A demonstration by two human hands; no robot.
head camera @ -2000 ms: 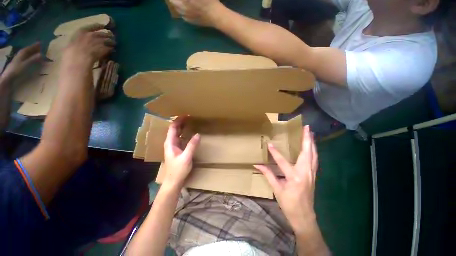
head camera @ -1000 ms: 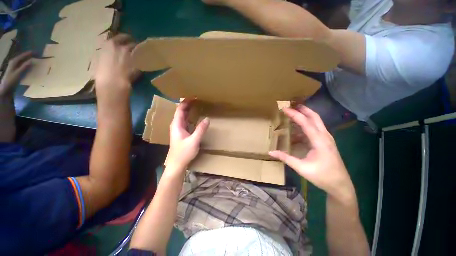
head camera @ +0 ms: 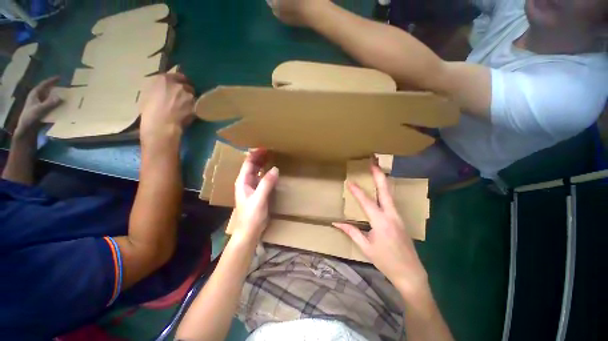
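Note:
A partly folded brown mailer box (head camera: 307, 193) lies in front of me, at the table edge above my lap. Its lid panel (head camera: 327, 120) stands up at the back, with notched lobes at both ends. My left hand (head camera: 253, 200) grips the left side wall, fingers behind it and thumb inside the tray. My right hand (head camera: 380, 220) is spread over the right end, fingers pressing on a panel folded inward over the base. The front wall panel (head camera: 313, 238) slopes toward my lap. More cardboard layers (head camera: 417, 200) stick out at the right and left, under the box.
A navy-shirted person (head camera: 60, 260) at left has both hands on a stack of flat box blanks (head camera: 110, 100) on the green table (head camera: 227, 40). A white-shirted person (head camera: 533, 100) at right reaches an arm across behind my box. Metal rails (head camera: 513, 260) stand at lower right.
My right hand has moved inward from the outer right side, and the right side panel now lies folded over the base. The lid panel has tipped. The navy-shirted person's stack shows farther right.

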